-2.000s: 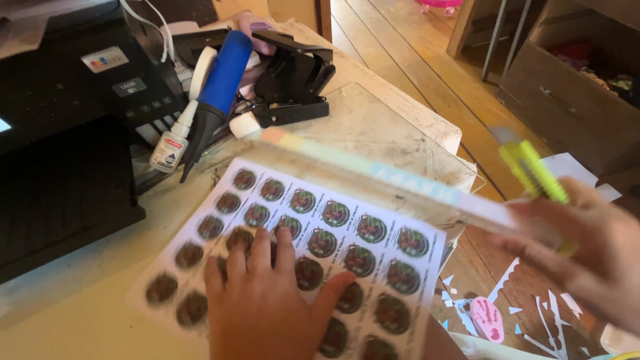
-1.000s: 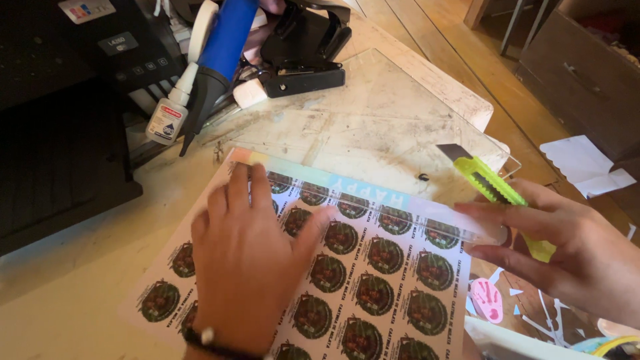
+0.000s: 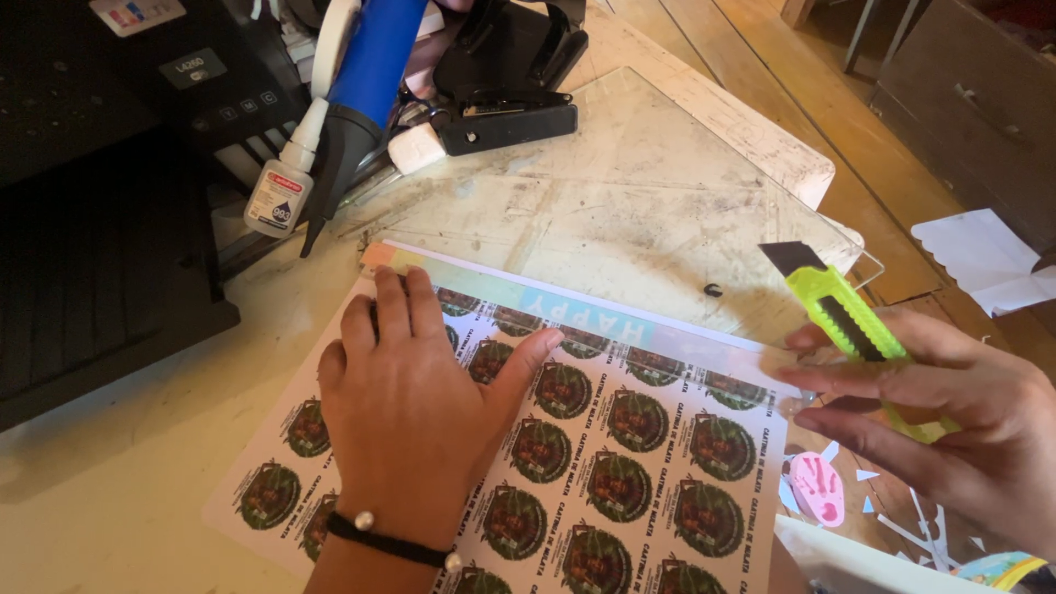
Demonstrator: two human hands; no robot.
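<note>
A sheet of round printed labels (image 3: 540,450) lies on the table. A clear ruler with a pastel band (image 3: 577,318) lies across the sheet's top edge. My left hand (image 3: 412,404), with a black beaded bracelet on the wrist, rests on the sheet, fingertips on the ruler's left part and thumb beside it. My right hand (image 3: 932,412) holds a yellow-green utility knife (image 3: 850,318), its dark blade out and pointing up and left. The same hand's thumb and fingertips pinch the ruler's right end, at the sheet's right edge.
A black printer (image 3: 107,165) stands at the left. Beside it are a small glue bottle (image 3: 282,186), a blue tool with a black nozzle (image 3: 371,66) and a black stapler (image 3: 511,128). A glass sheet (image 3: 643,173) covers part of the table. Paper scraps (image 3: 916,524) lie at the lower right.
The ruler has come down from above the sheet onto its top edge. My left hand has moved from the middle of the labels up to the ruler.
</note>
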